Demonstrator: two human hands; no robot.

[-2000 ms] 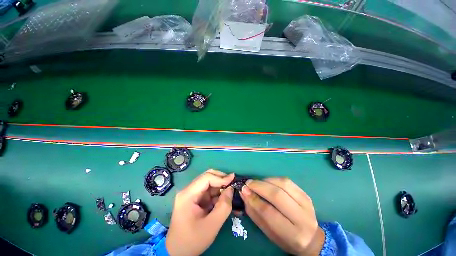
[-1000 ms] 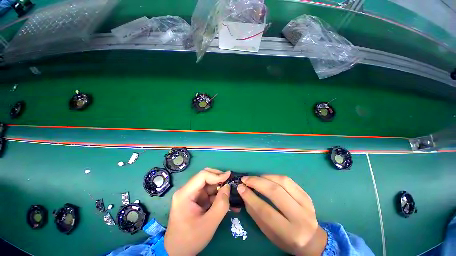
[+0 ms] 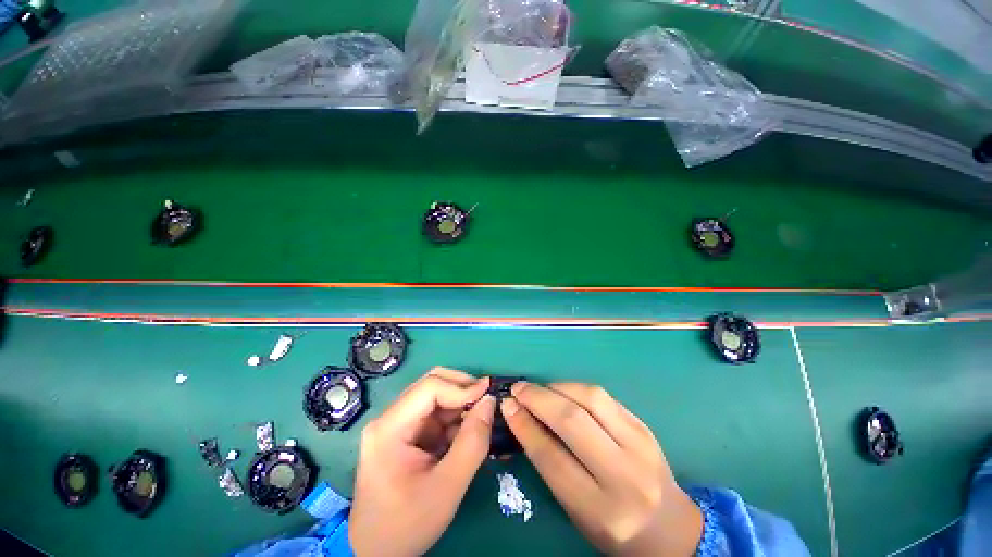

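A round black unit (image 3: pixel 503 433) stands between my hands at the lower middle, mostly hidden by my fingers. My left hand (image 3: pixel 422 462) grips its left side with thumb and fingertips at the top edge. My right hand (image 3: pixel 596 457) grips its right side, with the fingertips close to the left ones. Any tiny part between the fingertips is too small to tell. A heap of small white parts (image 3: pixel 512 497) lies on the green bench mat just below the unit.
More black units lie on the mat: a touching pair (image 3: pixel 335 397), others at lower left (image 3: pixel 281 478) beside silvery pieces (image 3: pixel 230 482), and two at right (image 3: pixel 733 338). Spaced units (image 3: pixel 446 222) sit on the green belt (image 3: pixel 566 234). Clear bags (image 3: pixel 707 103) hang over the far rail.
The units on the belt have shifted slightly right. The whole view has moved a little. Both hands stay on the unit, with small finger movements.
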